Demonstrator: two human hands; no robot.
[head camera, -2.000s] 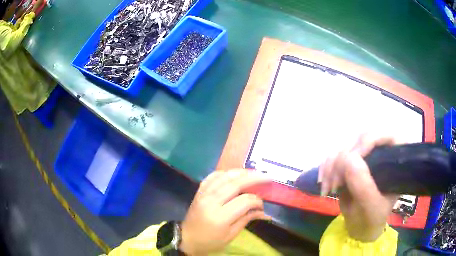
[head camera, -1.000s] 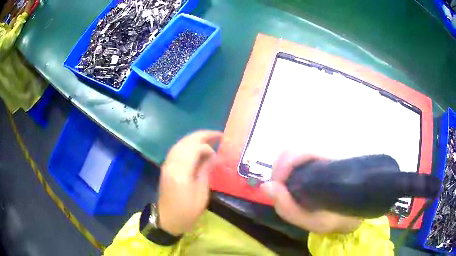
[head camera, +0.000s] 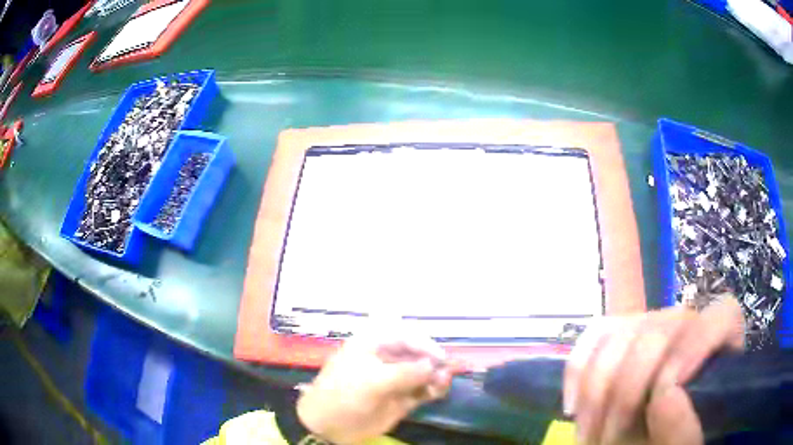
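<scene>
A glaring white screen panel with a thin dark edge lies on a red-orange foam pad. My right hand is closed around a thick black electric screwdriver, held level over the near edge of the pad with its tip pointing left. My left hand is at the near edge of the panel, its fingertips pinched together by the screwdriver's tip. Whether the fingers hold a screw is too small and blurred to tell.
At left are a large blue bin of metal brackets and a small blue bin of dark screws. A blue bin of metal pieces stands at right. More panels on red-orange pads lie at the far left. A blue crate is below the table.
The view has turned, so the panel now sits centrally. My left hand has moved to the screwdriver's tip with fingers pinched. The screwdriver has moved off the panel's near left corner.
</scene>
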